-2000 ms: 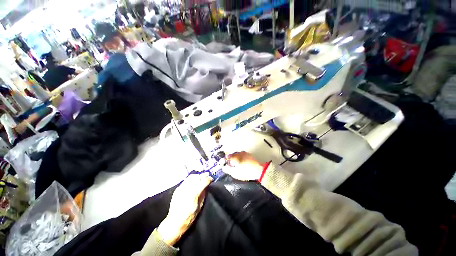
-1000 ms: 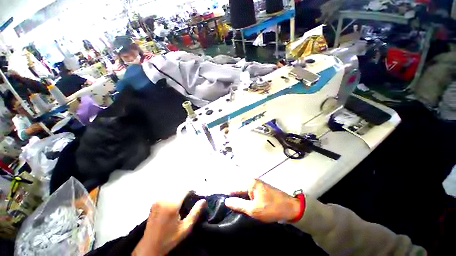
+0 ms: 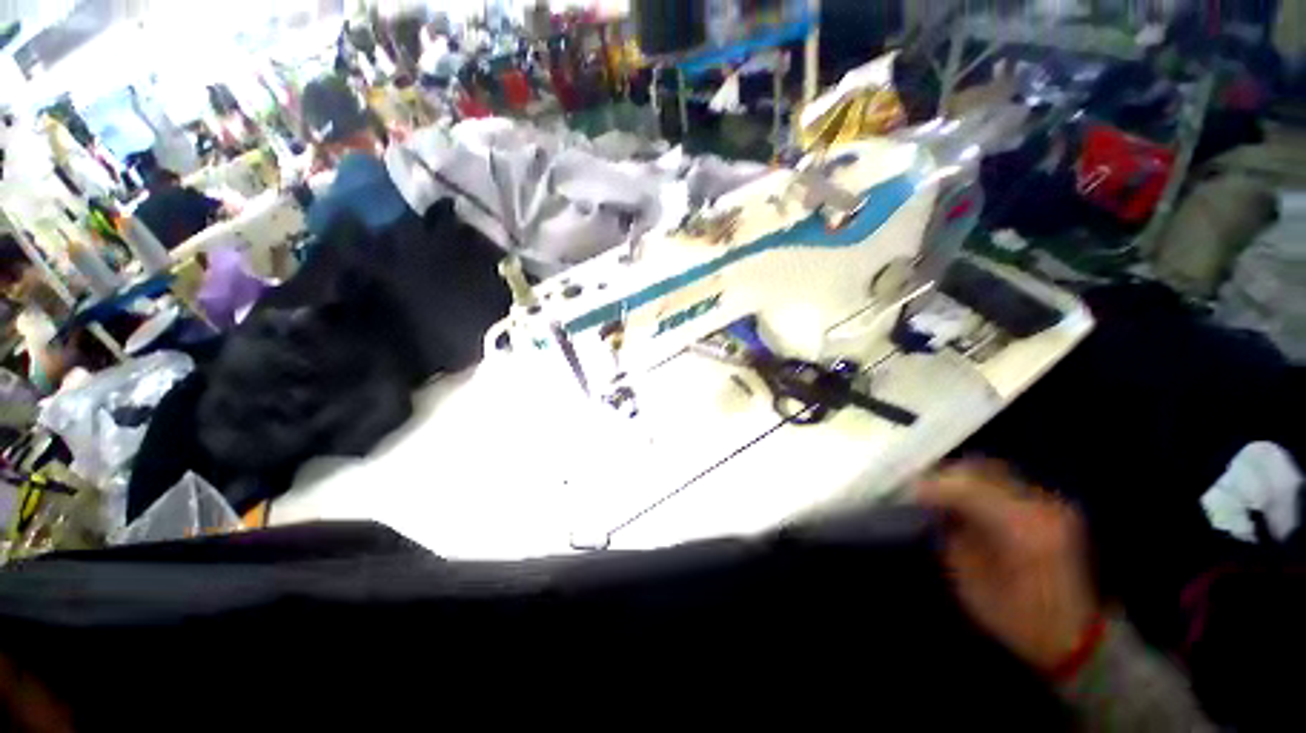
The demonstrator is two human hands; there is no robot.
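Note:
A black garment piece (image 3: 573, 630) is stretched wide across the bottom of the view, in front of the machine bed. My right hand (image 3: 1014, 561), blurred, with a red band at the wrist, grips its upper right edge. My left hand (image 3: 32, 699) is barely visible, dark and cut off at the lower left corner; its fingers cannot be made out. The white sewing machine (image 3: 774, 272) with a teal stripe stands behind the cloth. Its needle area (image 3: 616, 398) has no cloth under it.
Black-handled scissors (image 3: 805, 390) lie on the bed beneath the machine arm. Black garments (image 3: 308, 380) are heaped left, with grey cloth (image 3: 552, 193) behind the machine. A clear plastic bag (image 3: 186, 513) is at the left edge. A person (image 3: 344, 122) is beyond the heap.
The black garment left the needle area, was held bunched between both hands, and is now spread wide. My right hand moved right; my left hand moved to the lower left corner.

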